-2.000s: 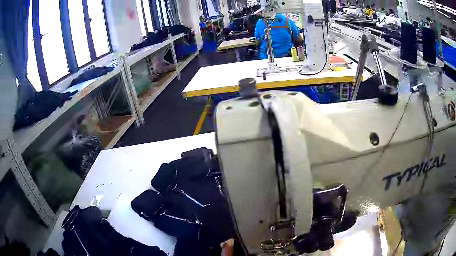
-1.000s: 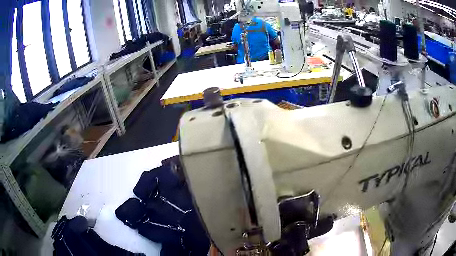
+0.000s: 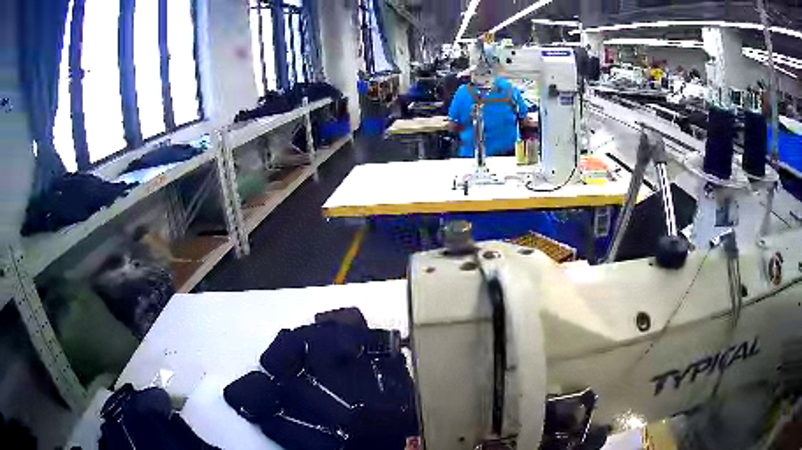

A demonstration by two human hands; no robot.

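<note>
Black sewn workpieces (image 3: 321,387) with thin silvery lines lie overlapping on the white side table (image 3: 229,321), left of the sewing machine. Another black piece (image 3: 145,422) lies at the lower left, cut off by the bottom edge. The cream machine head (image 3: 457,352) hides the right end of the pile. Dark parts (image 3: 567,417) show under the arm; the needle area is out of the picture. A tiny pinkish patch at the bottom edge beside the head may be a fingertip of my left hand (image 3: 413,442); its grip is hidden. My right hand is not in view.
The machine arm (image 3: 703,369) fills the lower right, with black thread cones (image 3: 718,145) behind it. Shelves with black goods (image 3: 66,202) run along the windows. Ahead stand another white machine table (image 3: 396,189) and a person in blue (image 3: 488,114).
The view has tilted up and shifted left since the last frame, so the machine sits lower and farther right. Ceiling lights now show. The black pile appears unchanged.
</note>
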